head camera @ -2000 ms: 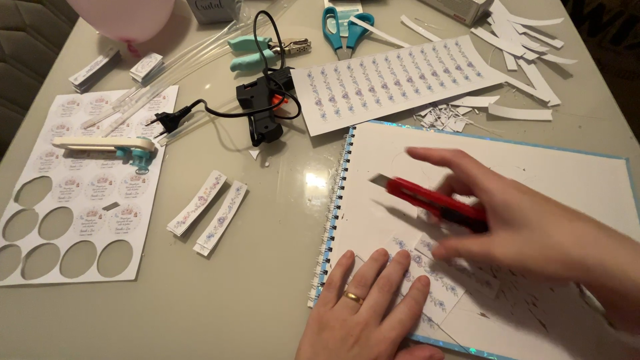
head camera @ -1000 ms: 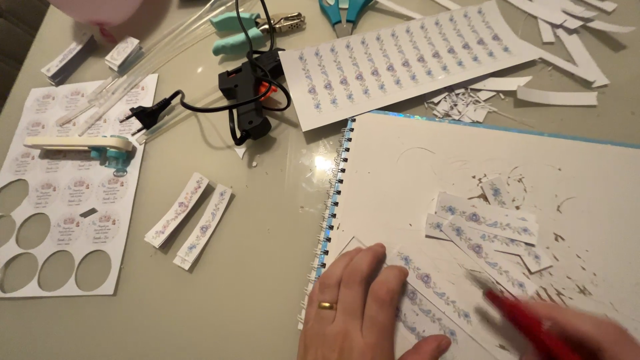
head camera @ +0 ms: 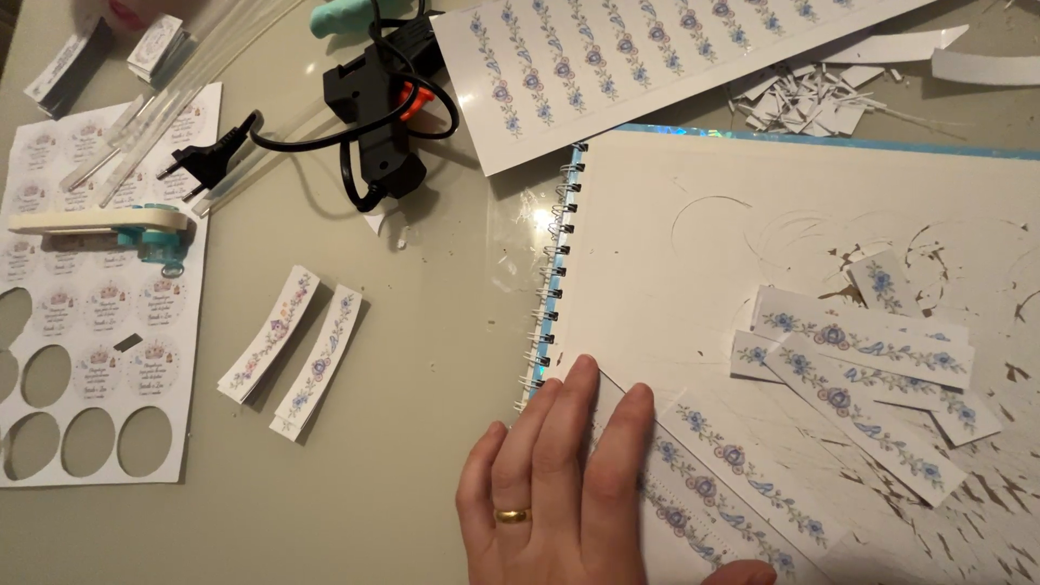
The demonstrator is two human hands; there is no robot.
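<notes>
My left hand (head camera: 561, 487), with a gold ring on one finger, lies with spread fingers on a printed sheet of floral strips (head camera: 682, 496) at the lower edge of the view. The sheet rests on a spiral-bound pad (head camera: 650, 244) whose page is scored and scratched. One floral strip (head camera: 747, 471) lies along the sheet's upper right edge. Several loose floral strips (head camera: 869, 406) overlap one another to the right of it. My right hand and the red utility knife are out of view; only a fingertip shows at the bottom edge, beside the sheet.
Two small stacks of floral strips (head camera: 317, 366) lie left of the pad. Beyond are a black glue gun (head camera: 390, 154) with its cord and plug, clear glue sticks (head camera: 154, 146), a sheet with round cutouts (head camera: 89, 398), a punch-like tool (head camera: 97, 221), a larger floral sheet (head camera: 520, 89) and paper scraps (head camera: 804, 101).
My right hand with the red utility knife has left the view at the lower right. My left hand stays on the printed sheet. The view has moved closer to the pad.
</notes>
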